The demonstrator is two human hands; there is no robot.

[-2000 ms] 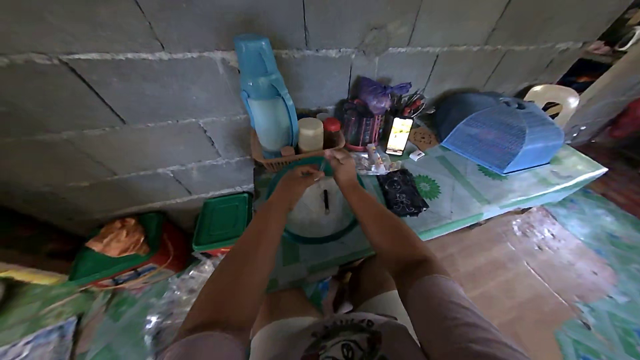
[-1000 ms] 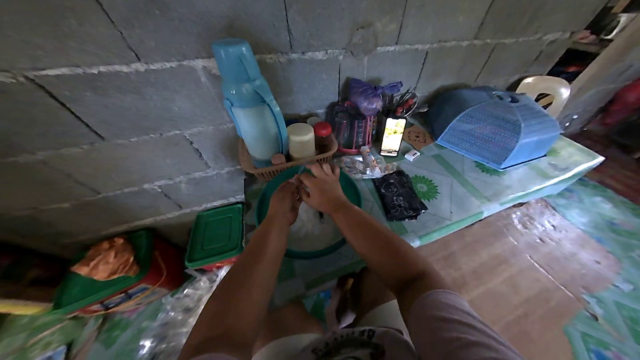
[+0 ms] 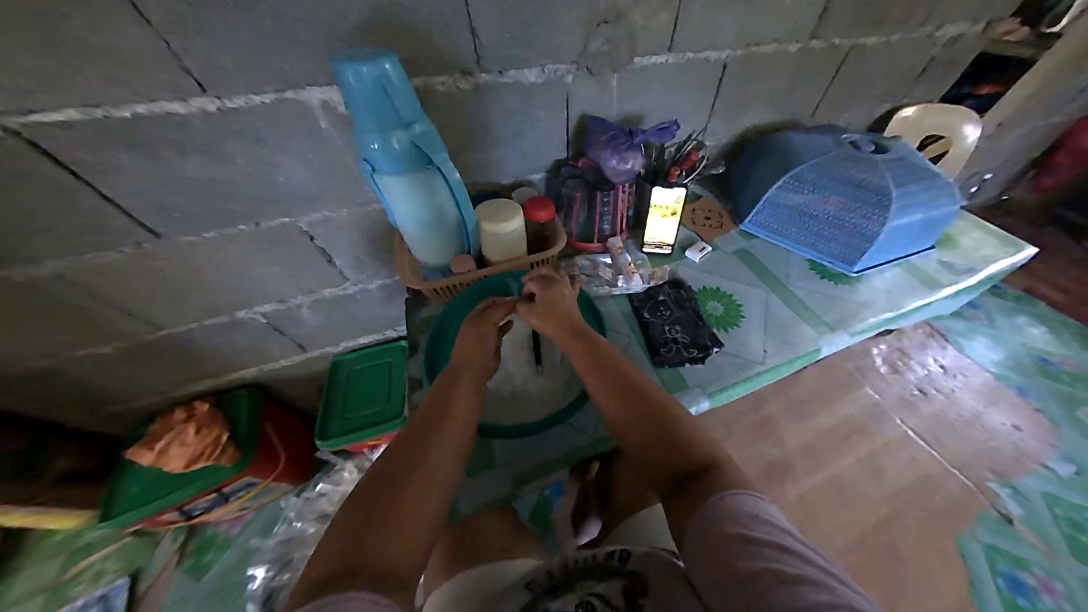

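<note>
My left hand [image 3: 484, 337] and my right hand [image 3: 548, 297] meet at the fingertips over the far part of a round green basin [image 3: 516, 430]. Their fingers are bent together around something too small to make out, perhaps a bit of clear plastic. The basin holds a whitish content [image 3: 518, 387] that I cannot identify. A thin dark stick-like object [image 3: 537, 352] lies in it, just below my right hand. Right of the basin are clear plastic packets [image 3: 616, 267] and a folded black printed cloth or pouch [image 3: 675, 323].
Behind the basin, a brown plastic basket [image 3: 425, 285] holds a blue thermos jug [image 3: 421, 200] and lidded jars [image 3: 502, 231]. A lit phone [image 3: 664, 219] leans upright near a blue mesh food cover [image 3: 858, 195]. Green-lidded containers [image 3: 365, 395] stand at left, before a block wall.
My hands have stayed together over the basin, and their fingers have shifted. The dark stick, mostly covered by my hands a second ago, shows again.
</note>
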